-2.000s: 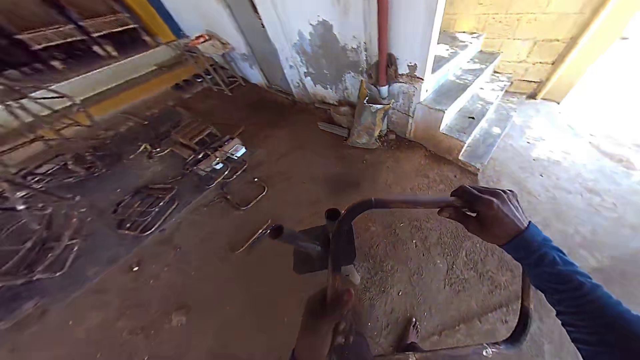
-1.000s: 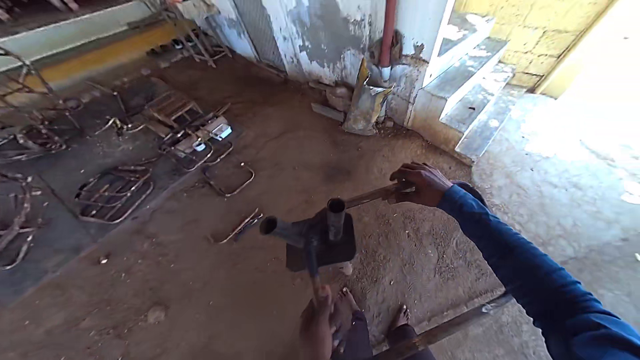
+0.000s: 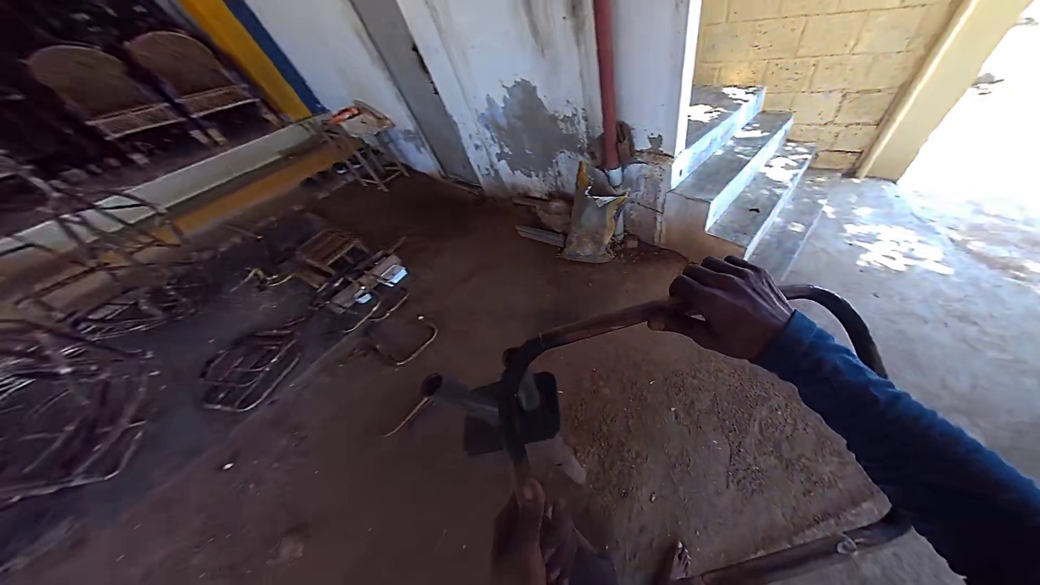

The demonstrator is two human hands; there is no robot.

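A bent frame of dark rod or cane [image 3: 601, 322] curves across the lower right, its far corner lying against a stand with short metal pipe stubs [image 3: 459, 396] and a dark plate. My right hand [image 3: 727, 309], in a blue sleeve, is closed over the frame's upper bar. Lower down, my left hand [image 3: 528, 532] grips the frame's near side, just below the stand; its fingers are partly in shadow. The frame's lower bar [image 3: 780, 561] runs along the bottom right, near a bare foot [image 3: 679, 561].
Bent cane frames [image 3: 252, 366] and a small wooden piece like a stool [image 3: 329, 248] lie on the ground at left. Wicker chairs [image 3: 97, 89] stand on a ledge. Concrete steps [image 3: 731, 195], a red pipe [image 3: 607, 81] and a torn metal sheet [image 3: 593, 223] are ahead.
One second ago the frame's bar sat lower behind the pipe stubs; now its bent corner shows above and across them. My right hand has stayed on the bar throughout.
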